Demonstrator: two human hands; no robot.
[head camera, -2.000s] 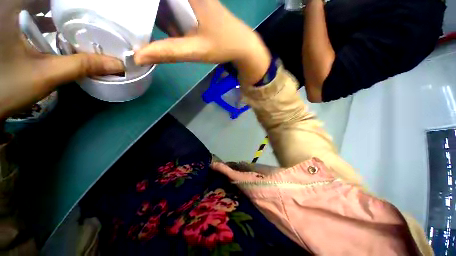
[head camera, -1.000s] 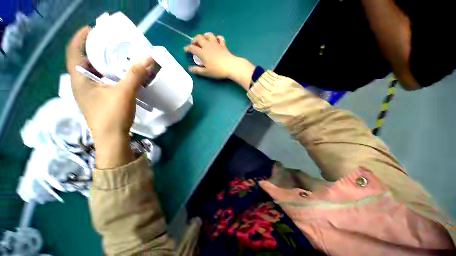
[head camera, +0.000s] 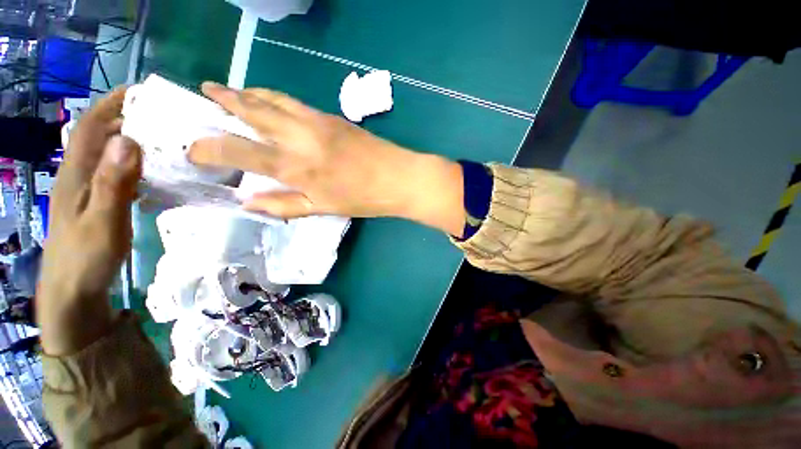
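A white camera body is held up over the bench at the upper left, its face partly covered by fingers. My left hand grips its left side, thumb near the lower left edge. My right hand, with a dark blue wristband, reaches in from the right with its fingers spread across the body's front and lower side. The part under my right fingers is blurred and partly hidden. A small notched white cover piece lies alone on the green mat.
White housings lie below my hands. Several opened white shells with dark wires cluster beside them. Another white part is cut off at the top. The bench edge slants past a blue stool and yellow-black floor tape.
My right hand has left the mat and moved left onto the camera body. The small white cover piece now shows uncovered. The body has been turned and raised slightly leftward.
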